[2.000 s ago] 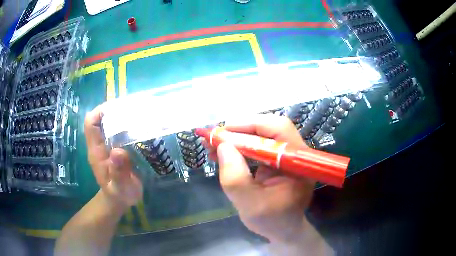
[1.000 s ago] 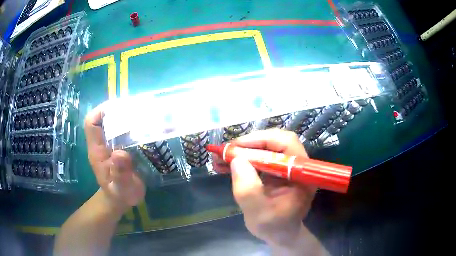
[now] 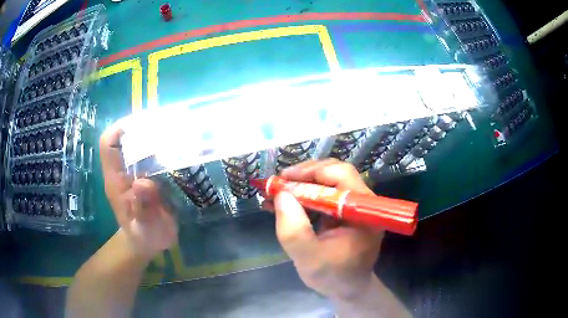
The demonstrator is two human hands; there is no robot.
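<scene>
A clear blister tray [image 3: 299, 112] is tilted up in front of me, its upper face glaring white. Rows of small dark ring-like components [image 3: 243, 174] show below its near edge. My left hand [image 3: 143, 211] grips the tray's left end, thumb on the near side. My right hand [image 3: 330, 230] holds a red marker pen [image 3: 349, 205], uncapped, with its tip pointing left at the second row of components from the left. Whether the tip touches them I cannot tell. Some of my right fingers are hidden behind the pen and hand.
Filled clear trays [image 3: 43, 124] lie at the left. Another filled tray [image 3: 479, 43] with a red mark lies at the right. A red marker cap [image 3: 165, 11] stands on the green mat [image 3: 243, 59] with yellow, red and blue tape lines. Papers [image 3: 43, 15] are at upper left.
The marker tip has moved slightly down relative to the tray from two seconds ago, along the second row. The view has shifted a little. My left hand keeps its hold on the tray.
</scene>
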